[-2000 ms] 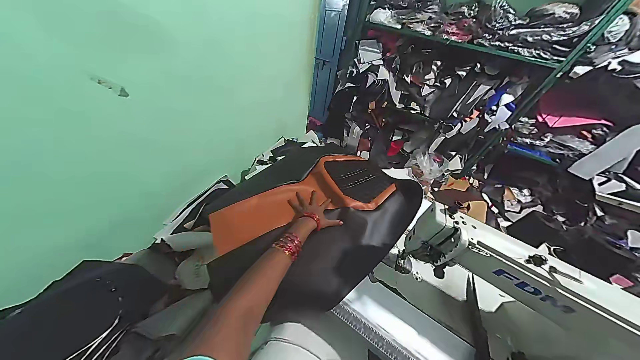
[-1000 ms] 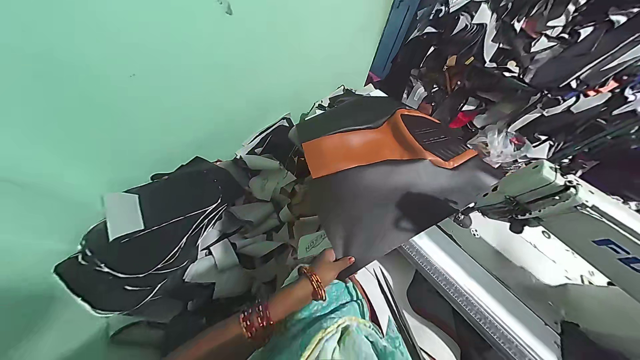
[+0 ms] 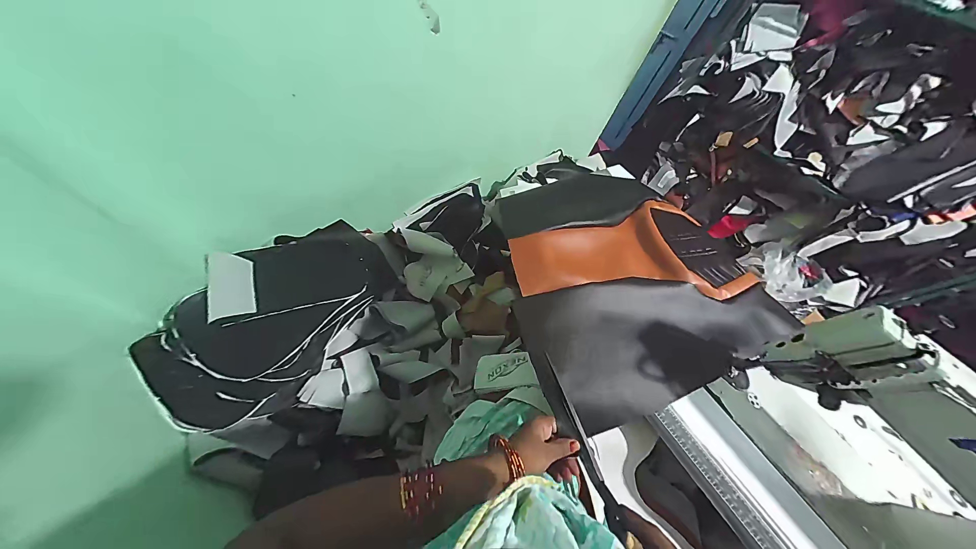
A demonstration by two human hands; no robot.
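A black and orange leather-like cover panel (image 3: 602,255) with a ribbed black inset lies over a heap of scraps and reaches toward the sewing machine head (image 3: 854,351). My left hand (image 3: 541,450), with bangles at the wrist, is closed at the panel's lower corner; the fingers partly hide the grip. Long dark scissors (image 3: 568,408) run along the panel's left edge, close beside my left fingers. At the bottom edge, my right hand (image 3: 648,530) is partly visible around the scissors' handle. Patterned turquoise cloth (image 3: 526,518) lies under my left forearm.
Stacked black panels with white edges (image 3: 305,305) lie at left on grey and tan scraps (image 3: 412,328), against the green wall (image 3: 305,114). A metal ruler (image 3: 717,473) runs along the machine bed at lower right. Shelves crammed with material (image 3: 839,137) stand at upper right.
My left hand has gone from lying flat on the panel to its lower corner, where it was one second ago. The scissors and part of my right hand have come into view at the bottom.
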